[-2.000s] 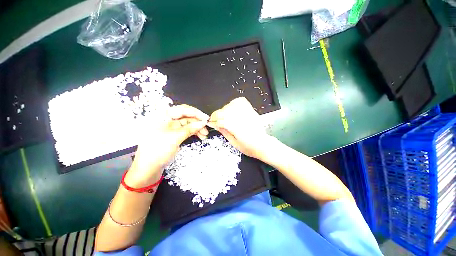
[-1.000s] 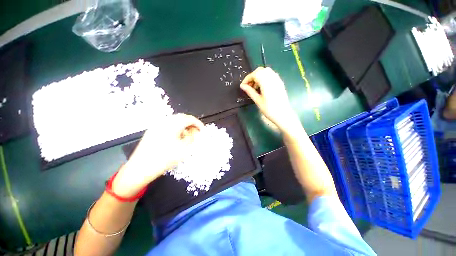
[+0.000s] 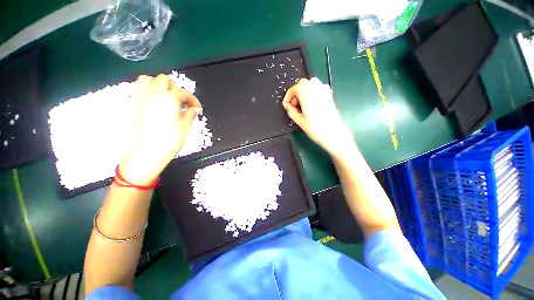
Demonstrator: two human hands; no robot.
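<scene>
The long black tray (image 3: 234,105) holds massed small white plastic parts (image 3: 88,135) at its left and thin silvery pins (image 3: 285,75) scattered at its right end. My left hand (image 3: 161,117) is over the right part of the white mass, fingertips low at the parts; whether it grips one cannot be told. My right hand (image 3: 310,108) is at the tray's right end beside the pins, thumb and index fingertips close together; any pin there is too small to tell. The small black tray (image 3: 214,243) against my body holds a white heap (image 3: 240,190).
A thin dark stick (image 3: 329,67) lies right of the long tray. A crumpled clear bag (image 3: 133,32) is upper left. A parts bag with green label (image 3: 386,26) is upper right. Spare black trays (image 3: 457,58) and a blue crate (image 3: 457,205) stand right. Another black tray (image 3: 20,111) is far left.
My hands were together above the small tray, then parted. My left hand has moved up and left from the heap to the white parts. My right hand has stayed at the pin end since one second ago.
</scene>
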